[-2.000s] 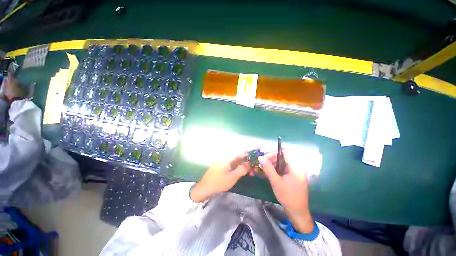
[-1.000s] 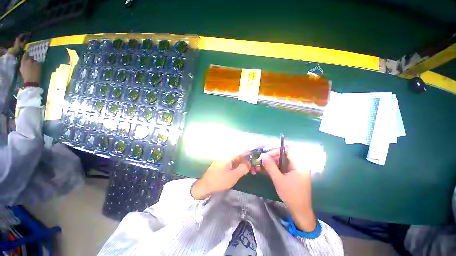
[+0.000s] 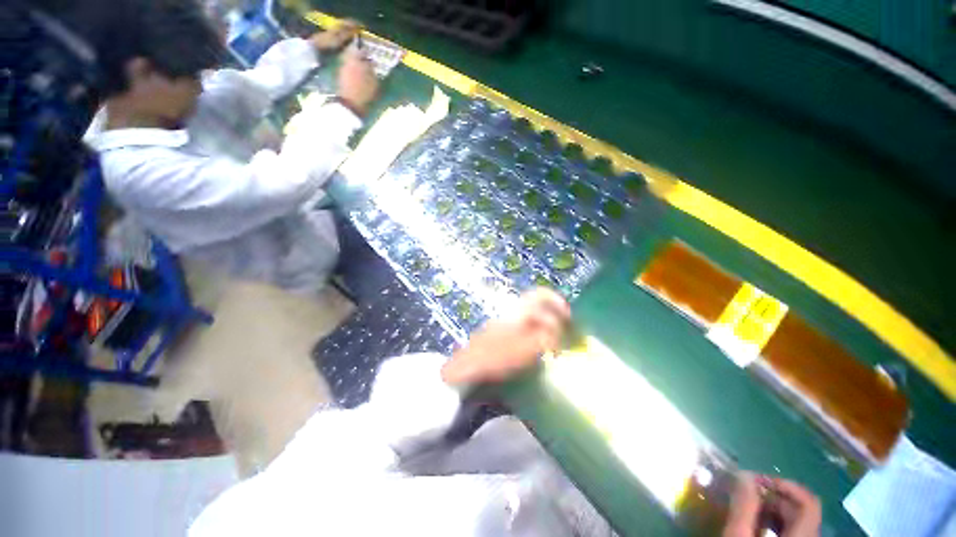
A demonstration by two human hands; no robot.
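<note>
My left hand (image 3: 514,338) is over the near right corner of the clear blister tray (image 3: 493,199). Its fingers are curled and blurred, and I cannot tell whether it holds a module. Round dark green-yellow modules sit in rows of tray pockets. My right hand (image 3: 774,508) is at the bottom right, cut off by the edge, with its fingers closed around a dark piece that looks like the tweezers. The glaring white liner strip (image 3: 629,420) lies between my hands, with an amber patch (image 3: 692,493) at its end near my right hand.
The amber film stack (image 3: 828,369), with a yellow-marked band, lies beyond the liner. White sheets (image 3: 907,493) are at the lower right. Pale strips (image 3: 393,142) lie left of the tray. A person in a white smock (image 3: 210,194) works at left. A dark module tray (image 3: 377,330) is low beside the bench.
The view has swung left. My hands have parted: my left hand has moved from the liner to the tray's corner, while my right hand stays near the liner's right end.
</note>
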